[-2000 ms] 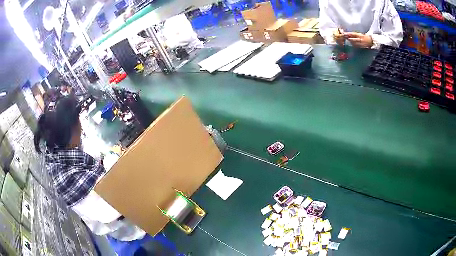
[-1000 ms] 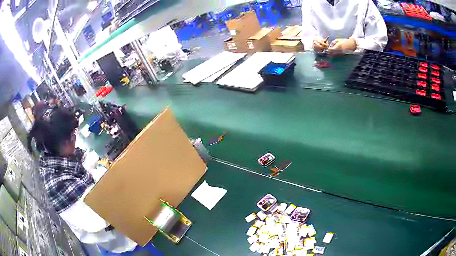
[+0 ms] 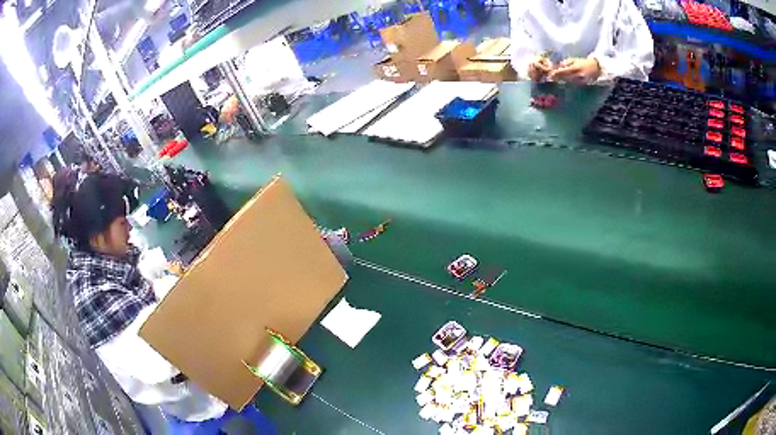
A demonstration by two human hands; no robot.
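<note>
Neither of my hands is in the picture. A pile of small silver-white batteries (image 3: 470, 392) with yellow-orange ends lies on the dark green mat at the bottom. One battery (image 3: 554, 395) lies apart to the right. Two pink-purple watch housings (image 3: 449, 335) touch the pile's upper edge; the second housing (image 3: 506, 356) is to the right. Another housing (image 3: 462, 267) lies farther back, beside a dark and orange-brown flex piece (image 3: 487, 281). The solder wire reel (image 3: 282, 367) stands in its yellow-green stand, its thin wire running across the mat.
A cardboard divider (image 3: 247, 293) stands at left, with a white paper piece (image 3: 351, 323) beside it. A person in a plaid garment (image 3: 106, 285) is beyond it. Across the bench (image 3: 544, 212) are a person in white (image 3: 581, 34), a black tray (image 3: 651, 127) with red parts, and a blue-lined box (image 3: 465, 112).
The view has shifted, so the bench things appear farther left than two seconds ago. The person at left has turned the head; a hand now shows at the divider's far edge. My hands stay out of view.
</note>
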